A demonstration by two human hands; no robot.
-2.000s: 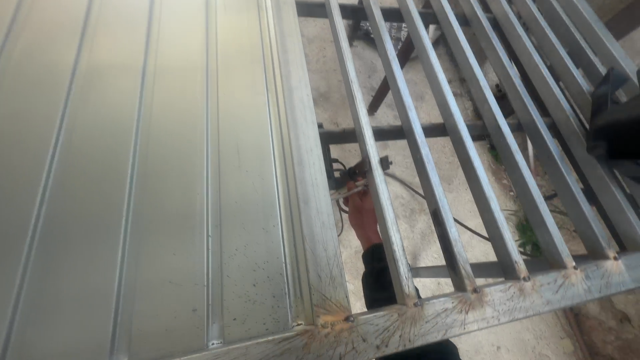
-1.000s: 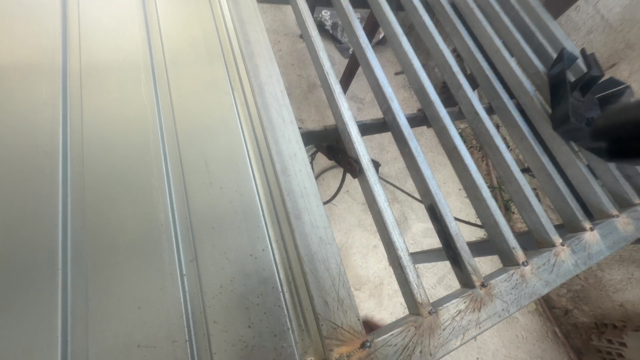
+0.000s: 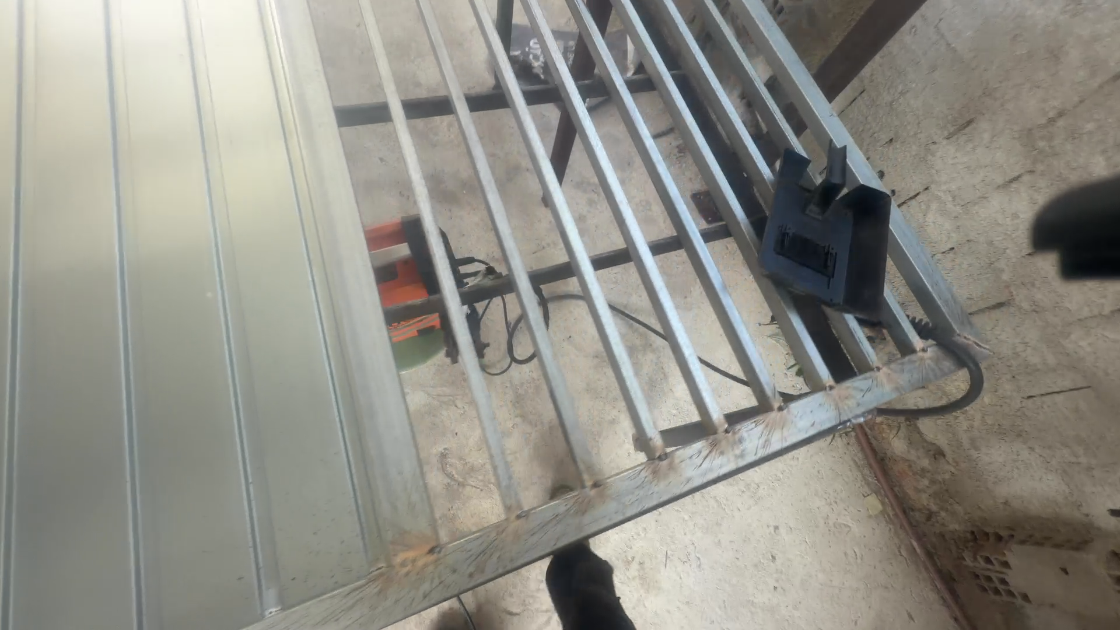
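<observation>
Neither my left hand nor my right hand shows clearly in the head view. A galvanized steel frame with parallel square bars fills the middle, with weld marks along its lower rail. Ribbed sheet metal panels cover its left part. On the right-hand bars rests a black plastic part with raised flaps. Below the bars, an orange machine with black cables stands on the floor, partly hidden by the panel edge.
Dark steel supports cross beneath the bars. A black cable loops past the frame's right corner. A dark shoe or trouser leg shows below the rail. Perforated bricks lie at lower right. A blurred dark shape, unclear, is at the right edge.
Two seconds ago a bare hand in a dark sleeve was under the bars at the cables; it is now out of view. The view has shifted, showing the orange machine and more of the right side.
</observation>
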